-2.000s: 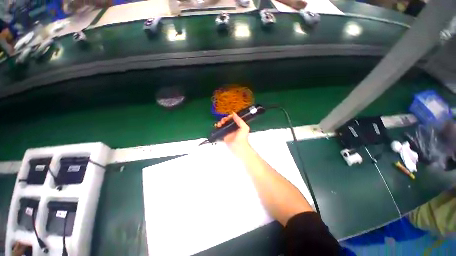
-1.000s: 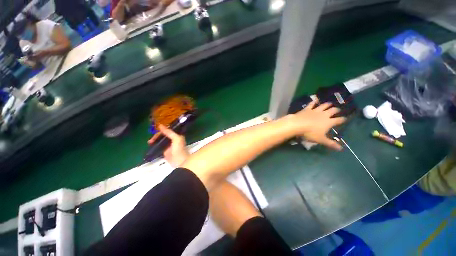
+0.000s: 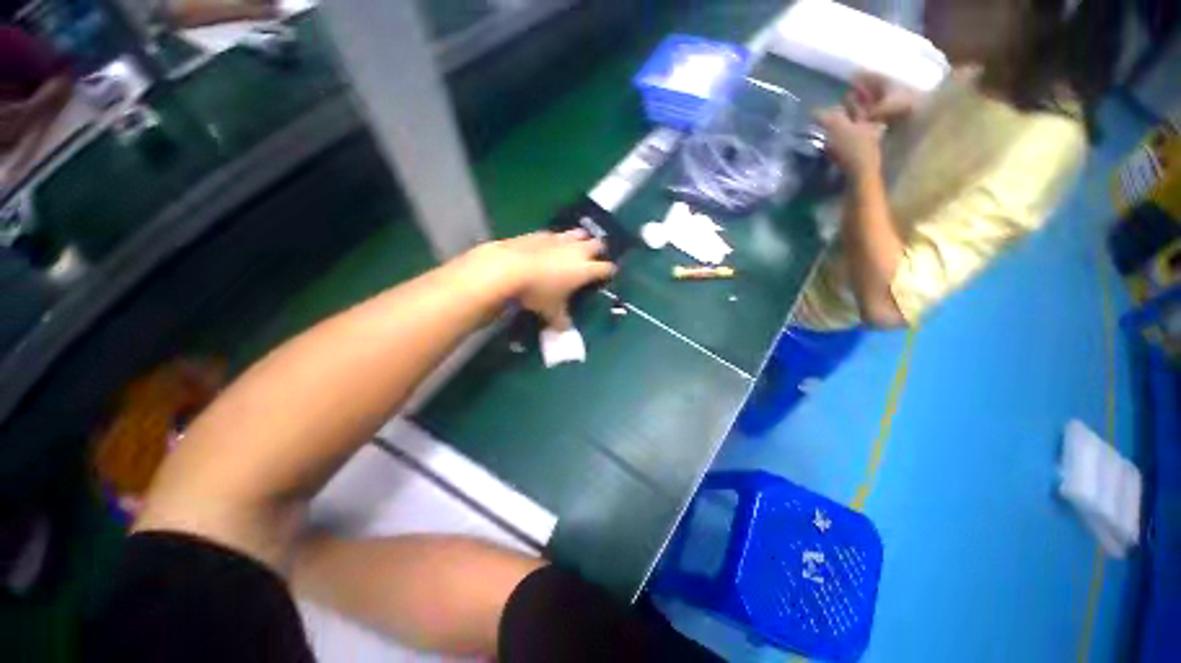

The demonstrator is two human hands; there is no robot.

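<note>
My left hand (image 3: 560, 268) reaches out over a dark flat unit (image 3: 593, 223) on the green bench. Its fingers are bent over the unit's near side; whether they grip it is not clear. A small white piece (image 3: 562, 346) lies just below this hand. My right forearm (image 3: 408, 593) passes under my left arm at the bottom, and my right hand is hidden behind that arm. The screwdriver cannot be made out. The white sheet (image 3: 369, 503) shows in part under my arms.
A blurred orange heap (image 3: 143, 421) is at left. A grey post (image 3: 402, 123) stands beyond my left arm. A blue basket (image 3: 690, 80), clear plastic, a white wad (image 3: 689, 233) and a yellow tube (image 3: 703, 272) are on the bench. A yellow-shirted person sits at right, near a blue stool (image 3: 790, 563).
The view has swung right. My left hand, first out of view, has stretched across my right arm and is now bent over the dark unit. My right hand and the screwdriver have gone from sight.
</note>
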